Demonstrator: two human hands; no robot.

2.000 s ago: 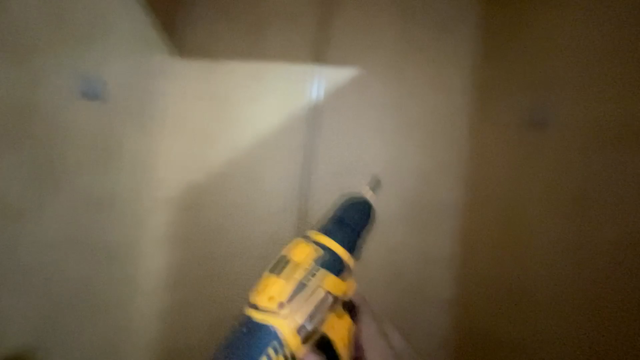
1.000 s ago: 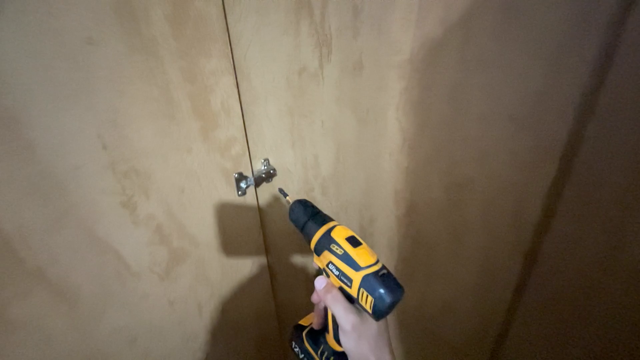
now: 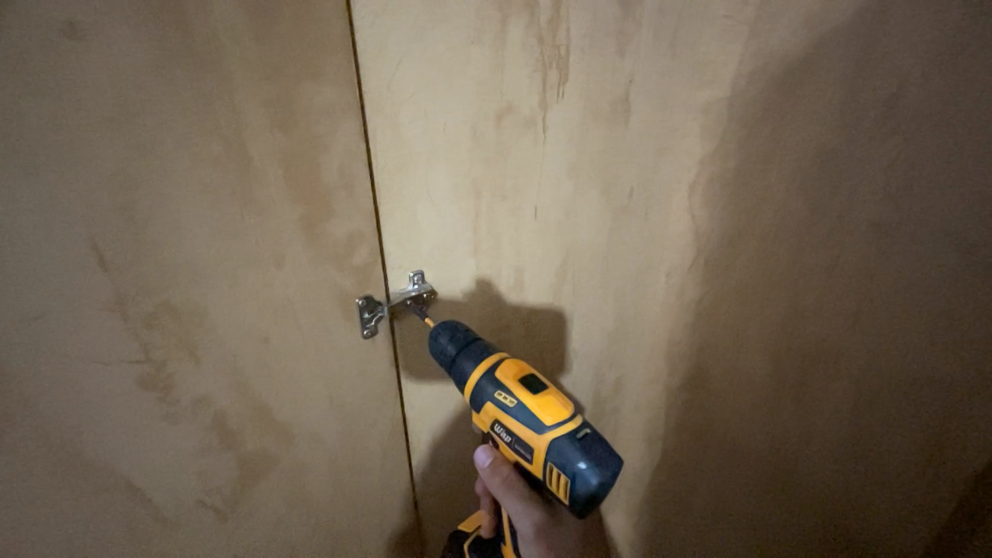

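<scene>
My right hand (image 3: pixel 519 496) grips the handle of a yellow and black Wap cordless drill driver (image 3: pixel 527 418), its battery partly cut off by the bottom edge. The driver points up and to the left. Its bit (image 3: pixel 422 313) reaches the right part of a metal concealed hinge (image 3: pixel 415 291), at or very near its screws; exact contact cannot be told. That hinge spans the dark gap between two plywood panels, with its other winged part (image 3: pixel 370 316) on the left panel. My left hand is out of view.
A plywood panel (image 3: pixel 194 194) fills the left side, and another (image 3: pixel 542 194) stands right of the narrow gap. Both surfaces have brownish stains. Shadows of the drill and arm fall on the wood, and the far right is dark.
A second ago the bit was a short way off the hinge; now it is at the hinge's right part. The earliest frame is blurred, with the drill pointing up and right and no hinge recognizable.
</scene>
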